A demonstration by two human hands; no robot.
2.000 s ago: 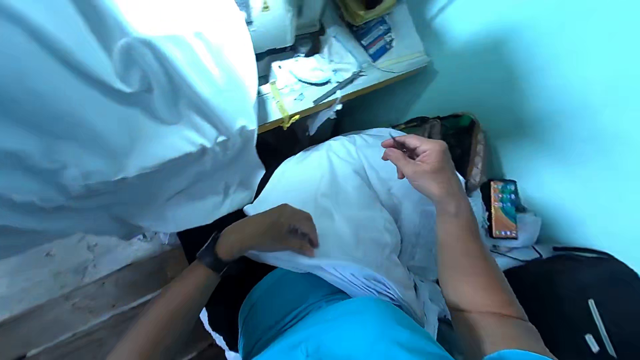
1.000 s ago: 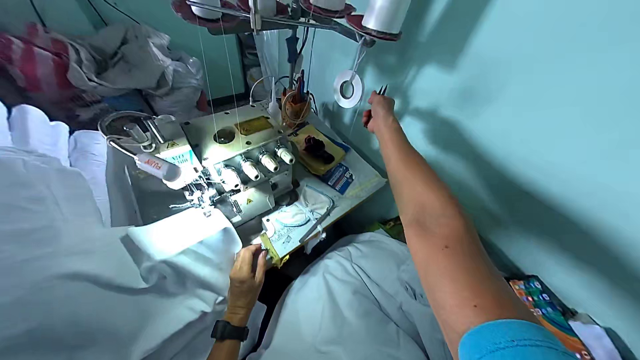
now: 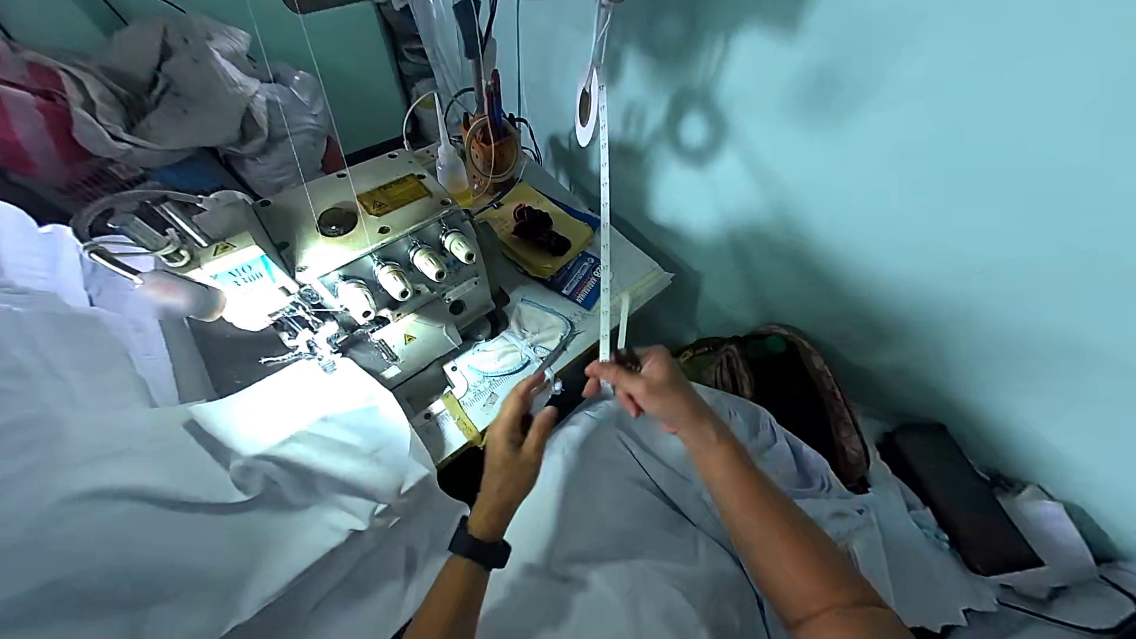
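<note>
My right hand (image 3: 635,386) grips the lower part of a narrow white tape printed with small marks (image 3: 604,222). This tape hangs from a white roll (image 3: 587,105) beside the wall. A small dark tool shows partly at the right fingers; its kind is unclear. To the left, my left hand (image 3: 519,426), with a black band at the wrist, has its fingers apart near the worktable's edge. Just beyond its fingertips lies a slim grey tool (image 3: 556,348). White fabric (image 3: 603,524) covers my lap. More white fabric (image 3: 328,435) lies at the lit needle area of an overlock sewing machine (image 3: 382,240).
On the worktable (image 3: 652,282) are a yellow packet with a dark item (image 3: 539,232), a blue printed packet (image 3: 581,280), a small bottle (image 3: 451,169) and a tool holder (image 3: 491,151). An open bag (image 3: 790,390) and a dark case (image 3: 958,497) sit at the right.
My right hand has come down from beside the hanging roll and now holds the tape. My left hand has moved away from the table's edge. The view has tilted down since one second ago.
</note>
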